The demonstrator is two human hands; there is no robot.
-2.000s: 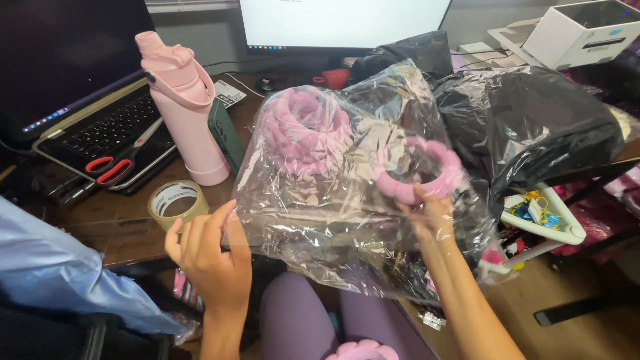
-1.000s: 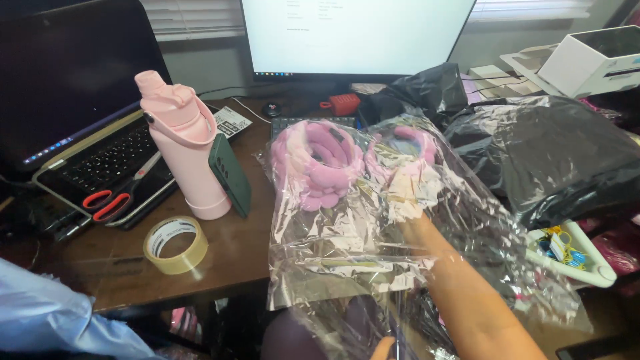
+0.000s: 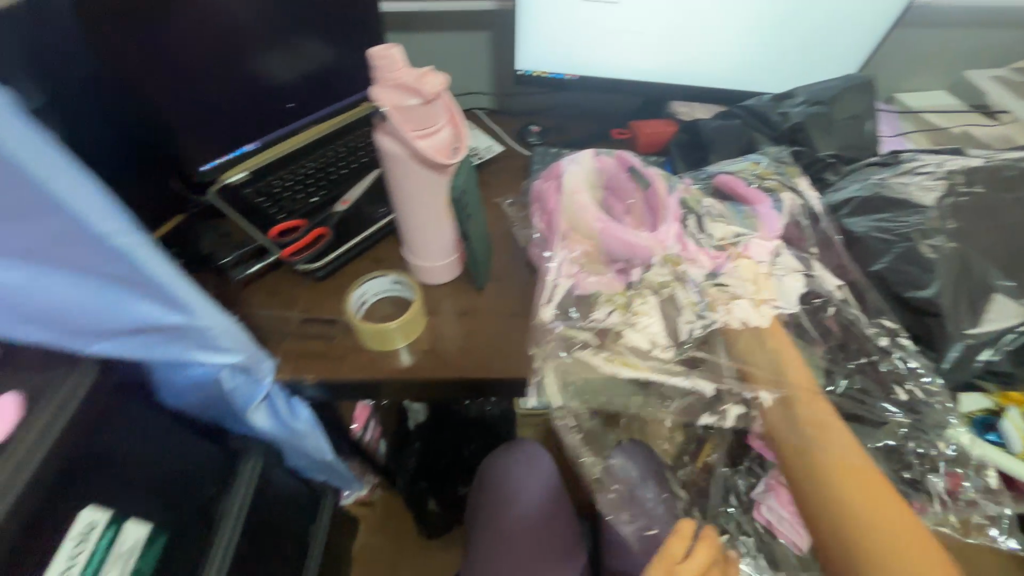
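A clear plastic bag (image 3: 640,376) lies over the desk's front edge and hangs toward my lap. Inside it, at the left, is a cluster of puffy pink padded rings (image 3: 608,212). One more pink ring (image 3: 752,210) lies to the right of them, also within the bag. My right hand (image 3: 748,284) reaches into the bag by that single ring; glare on the plastic hides its fingers, so its hold cannot be told. Low in the view, my left hand (image 3: 692,552) pinches the bag's near edge above my lap.
Left of the bag stand a pink water bottle (image 3: 420,176) and a clear tape roll (image 3: 386,312). Red-handled scissors (image 3: 300,238) lie on the laptop (image 3: 312,168). Black plastic bags (image 3: 904,232) lie at the right, near a white tray (image 3: 992,448). Blue fabric (image 3: 160,296) hangs at the left.
My left hand has moved from the bag's left side down to its near edge. The single ring, which my right hand held nearer the front, now lies farther back beside the cluster. The view has shifted left.
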